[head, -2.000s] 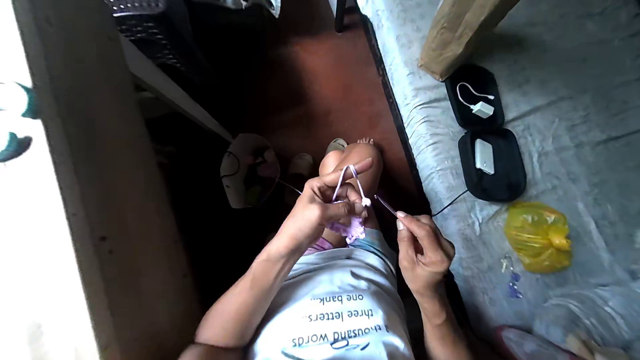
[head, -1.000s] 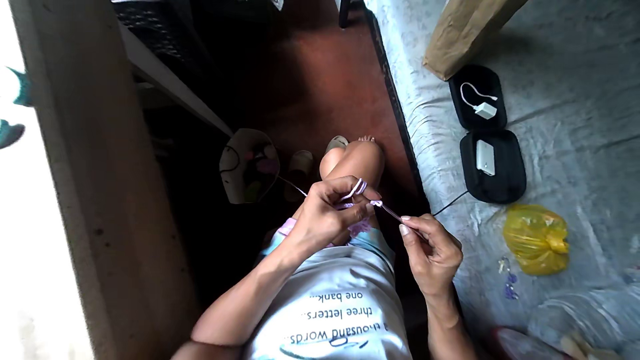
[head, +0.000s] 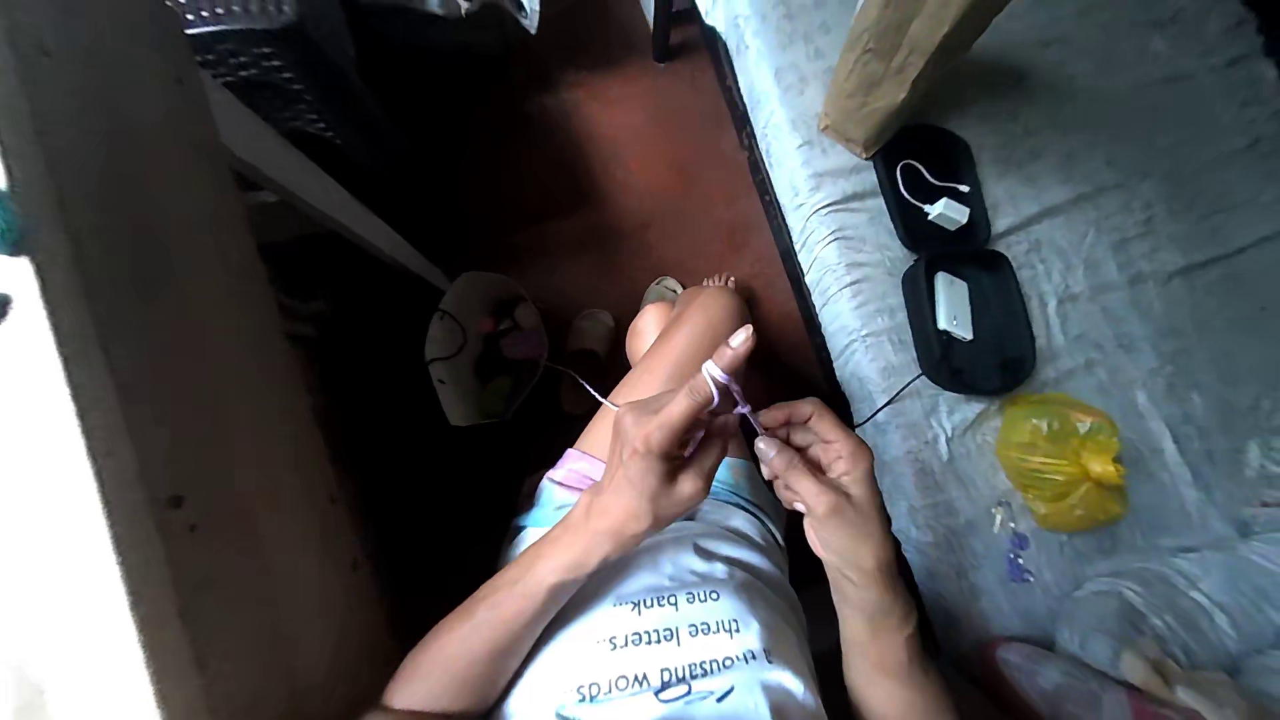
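Over my lap, my left hand [head: 665, 450] has its index finger raised with lilac yarn [head: 712, 380] looped round it. Its other fingers pinch the crocheted piece, which they mostly hide. My right hand [head: 820, 470] grips a slim purple crochet hook [head: 756, 420] between thumb and fingers, close beside the left fingertips. The hook's tip end meets the yarn at a small stitch. A pale strand [head: 585, 388] runs from my left hand leftward to a clear container [head: 487, 345] that holds something pink and dark.
On the sheet-covered bed [head: 1100, 300] at right lie an open black case [head: 970, 375] with a white device and cable, a tied yellow plastic bag [head: 1062, 460], keys [head: 1015, 540] and a brown paper bag [head: 890, 80]. A concrete ledge [head: 150, 400] stands at left.
My right hand has moved left, close against my left hand. The left index finger, bent one second ago, now points up with the yarn around it.
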